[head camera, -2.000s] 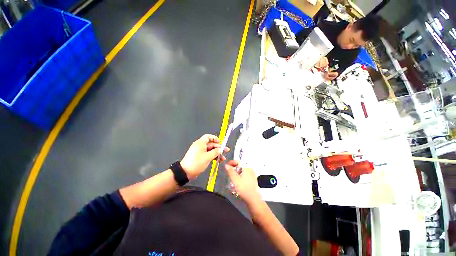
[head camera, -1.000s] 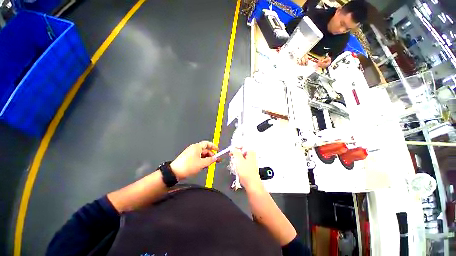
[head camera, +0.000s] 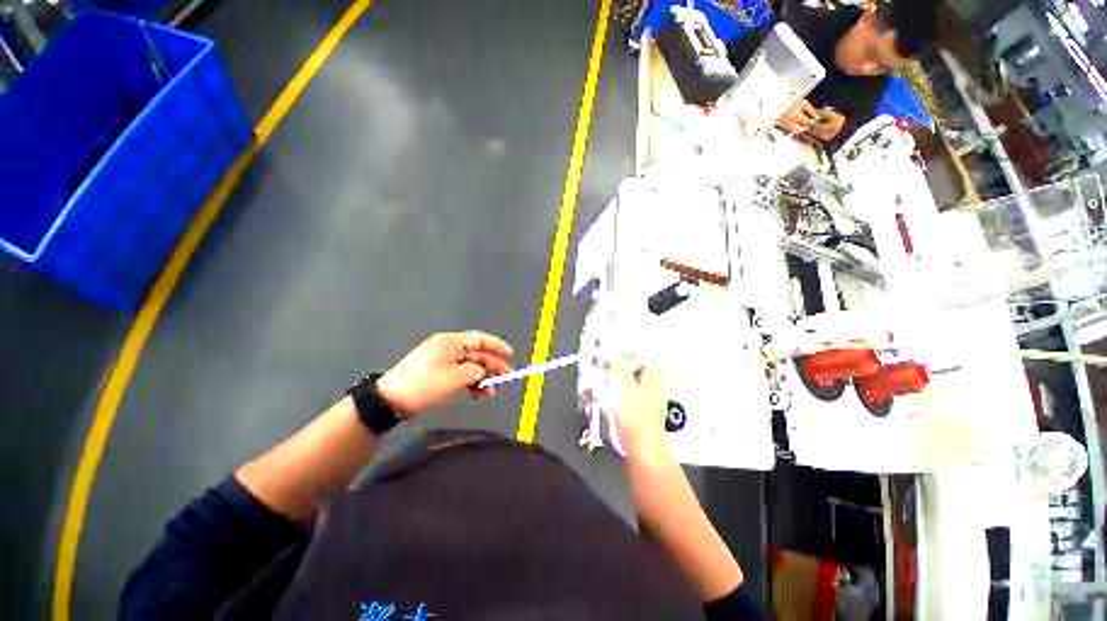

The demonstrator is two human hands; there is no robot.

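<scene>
A narrow white strip (head camera: 534, 369) is stretched between my two hands, over the floor's yellow line and the white table's near edge. My left hand (head camera: 452, 368) pinches its left end; a dark watch is on that wrist. My right hand (head camera: 634, 394) is at the strip's other end, overexposed against the white table, with its fingertips hard to make out. A pale, tangled bunch (head camera: 592, 394) hangs by my right hand; what it is cannot be told.
White table (head camera: 716, 425) with a round black-rimmed item (head camera: 675, 416), a black object (head camera: 668, 297), orange-red thread cones (head camera: 892, 381) and a white sewing machine (head camera: 892, 194). A person (head camera: 838, 73) sits at its far end. A blue bin (head camera: 146, 182) stands on the floor at left.
My hands have moved apart, the left one leftward, and a longer length of the white strip shows between them. The view has shifted slightly.
</scene>
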